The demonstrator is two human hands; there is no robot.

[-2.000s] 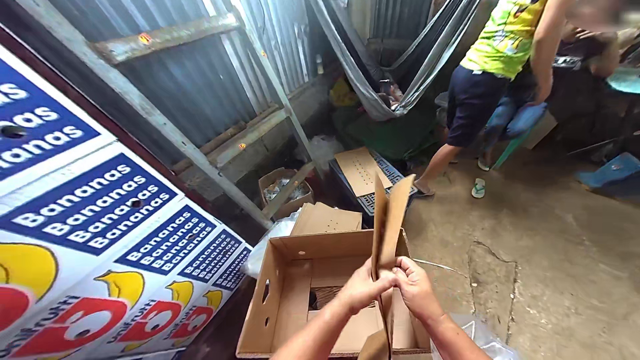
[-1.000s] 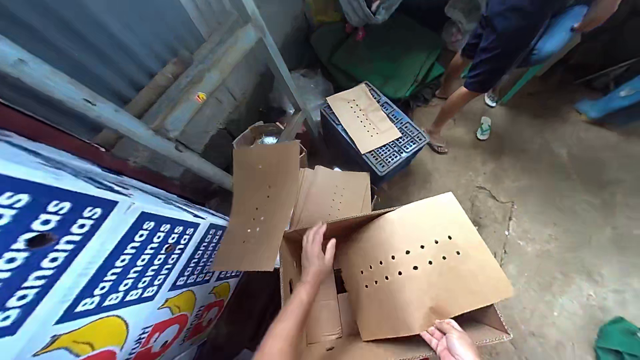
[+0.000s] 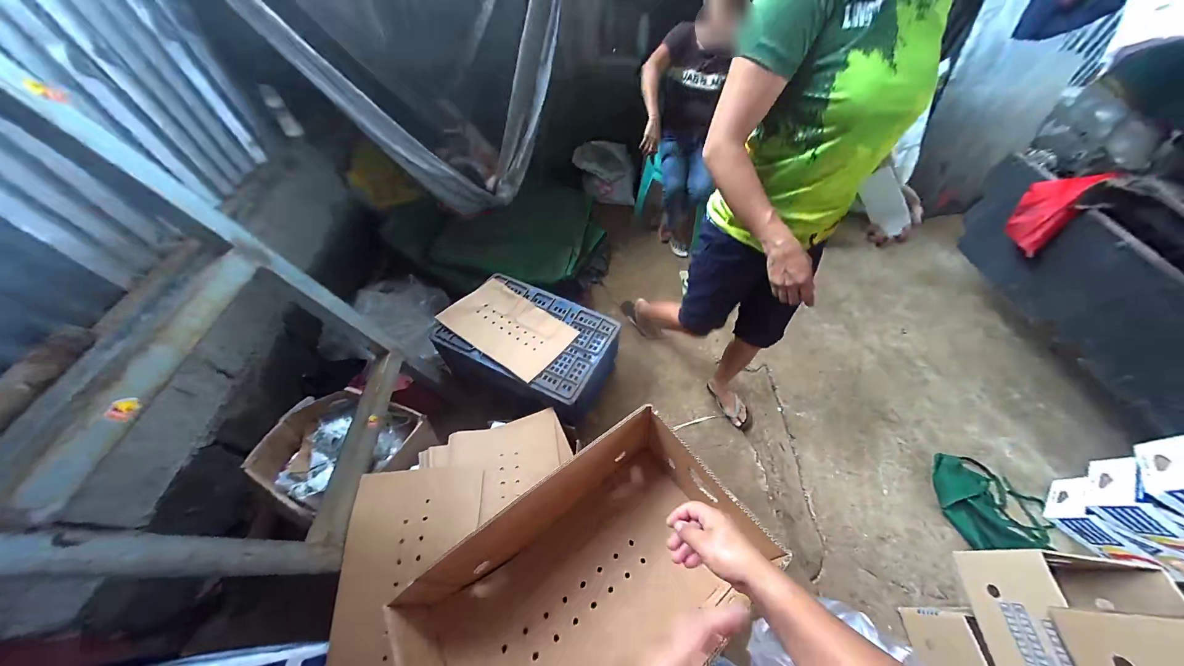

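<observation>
An open cardboard box (image 3: 518, 555) stands tilted in view at the lower middle, with a perforated cardboard sheet (image 3: 578, 601) lying flat in its bottom. Over the right part of the box is my right hand (image 3: 708, 544), its fingers curled and nothing visible in them. My left hand (image 3: 708, 634) is a blur at the bottom edge, low over the box's near side; its fingers and any hold are unclear. Against the box's left side rests another perforated sheet (image 3: 407, 527), with more cardboard sheets (image 3: 518, 453) behind.
A blue plastic crate (image 3: 578, 356) bears a perforated sheet (image 3: 509, 328). A metal frame (image 3: 185, 555) and a carton of plastic scraps (image 3: 342, 444) are at left. A person in a green shirt (image 3: 832, 139) walks ahead; another sits behind. More cartons (image 3: 1017, 601) and a green bag (image 3: 985, 499) are at right.
The perforated sheet that my right hand held tilted over the box one second ago is out of that pose; a sheet lies flat inside. My left hand has moved toward the right. The view has swung.
</observation>
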